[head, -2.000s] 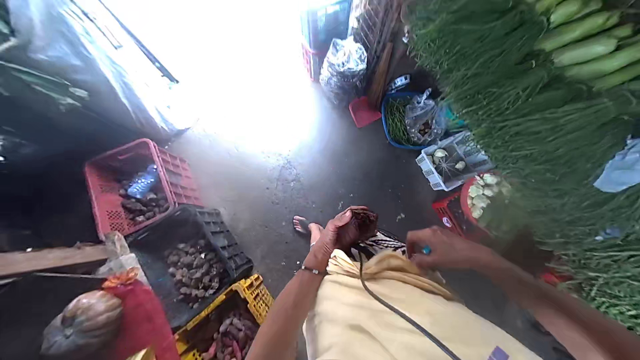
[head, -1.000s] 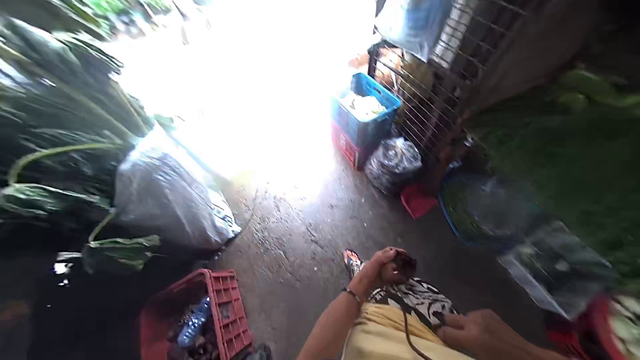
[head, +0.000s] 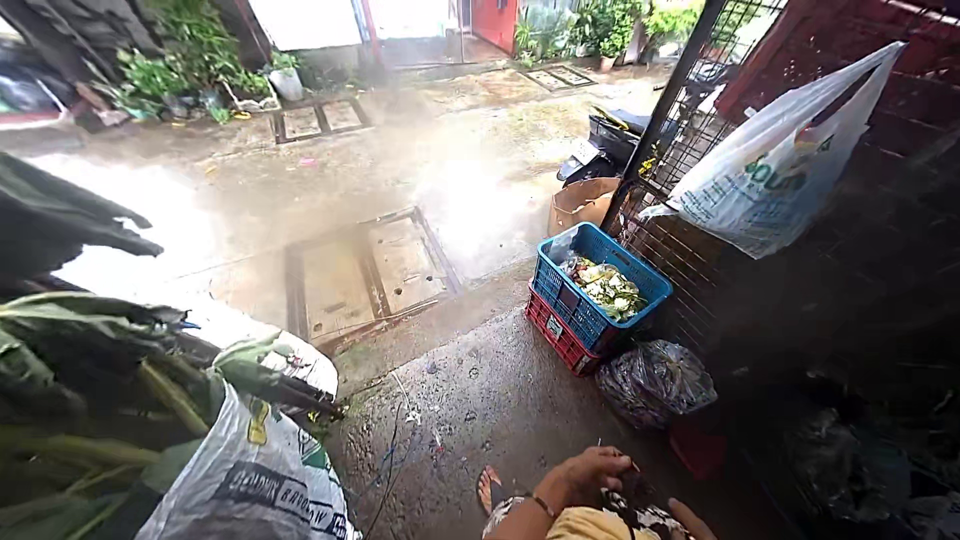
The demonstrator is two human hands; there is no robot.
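Note:
My left hand (head: 592,472) is at the bottom, its fingers curled round a small dark object (head: 637,484) that is too dim to name. A dark cord runs below it over the yellow cloth (head: 592,523) at my waist. To its right, only some fingers of my right hand (head: 688,519) show at the lower edge; whether they hold anything is hidden. Beyond my hands, a blue plastic crate (head: 574,304) with vegetable scraps (head: 609,289) stands on a red crate (head: 559,334), beside a filled clear plastic bag (head: 660,382).
A metal mesh gate (head: 667,135) with a hanging plastic bag (head: 780,165) rises at right. Large leaves (head: 82,390) and a white printed sack (head: 247,472) line the left. A red dustpan-like thing (head: 697,446) lies by the bag. Wet concrete (head: 442,405) leads to framed drain covers (head: 375,274).
The view has swung up and toward the bright outdoor ground; the crates of root vegetables have left the view. My left hand keeps the dark object. Less of my right hand shows.

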